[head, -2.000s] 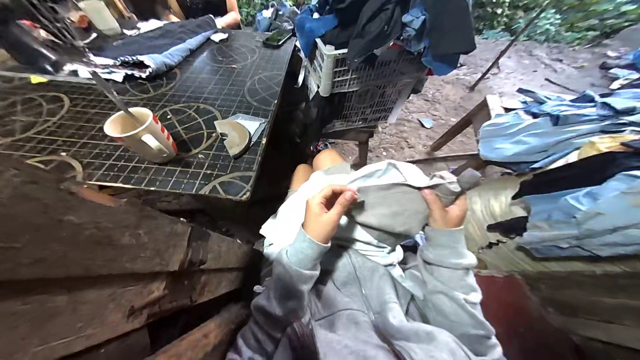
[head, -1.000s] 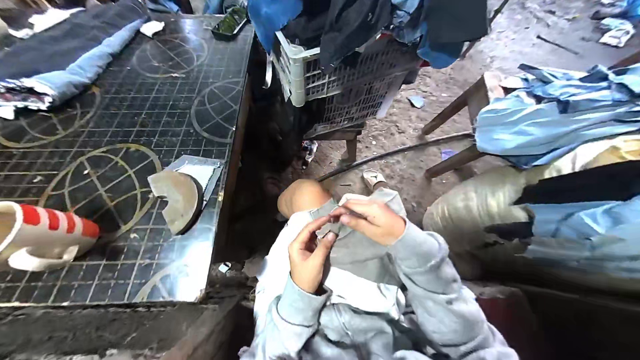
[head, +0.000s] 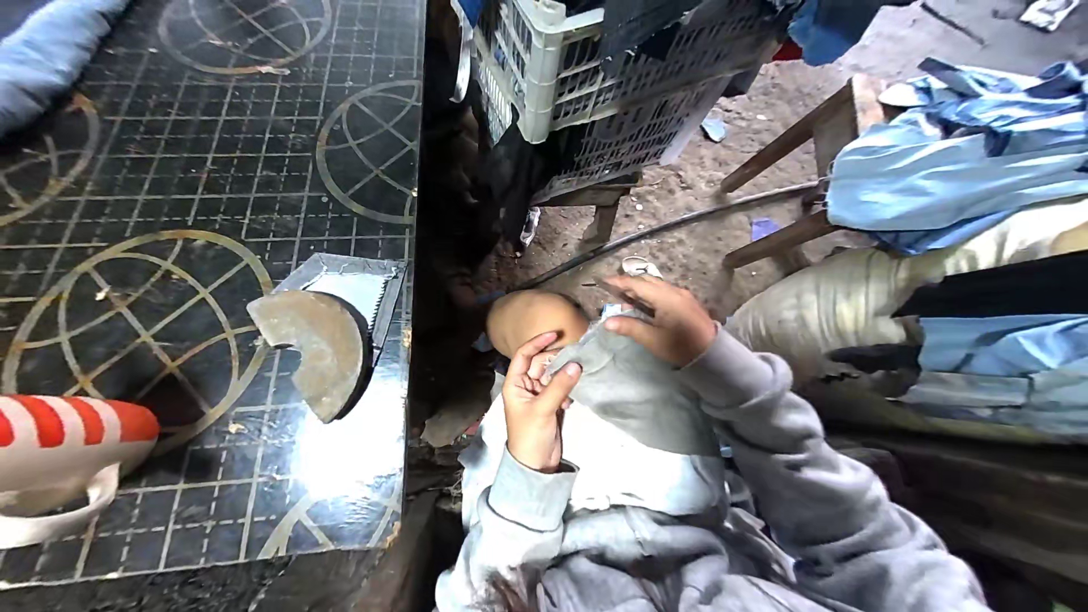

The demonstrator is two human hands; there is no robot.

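Observation:
Grey and white cloth (head: 646,399) lies across my lap. My left hand (head: 540,399) pinches the cloth's upper left edge between thumb and fingers, beside my bare knee (head: 531,321). My right hand (head: 663,319) is at the upper edge of the same cloth, thumb against it and fingers raised above. A small whitish-blue bit shows under the right fingers; what it is cannot be told. Left of my hands, on the table, a half-round stone-like piece (head: 319,348) rests partly over a flat grey piece with a toothed edge (head: 374,289).
The black patterned table (head: 212,204) fills the left, with a red-striped mug (head: 59,459) and rolled denim (head: 51,59). A plastic crate (head: 586,93) holding clothes stands ahead. At right, light blue fabric (head: 952,178) lies on a wooden stool (head: 816,136) beside a stuffed sack (head: 816,297).
My hands were farther apart on the cloth two seconds ago, came together over it one second ago, and are now slightly apart. The view has moved closer to the table and lap.

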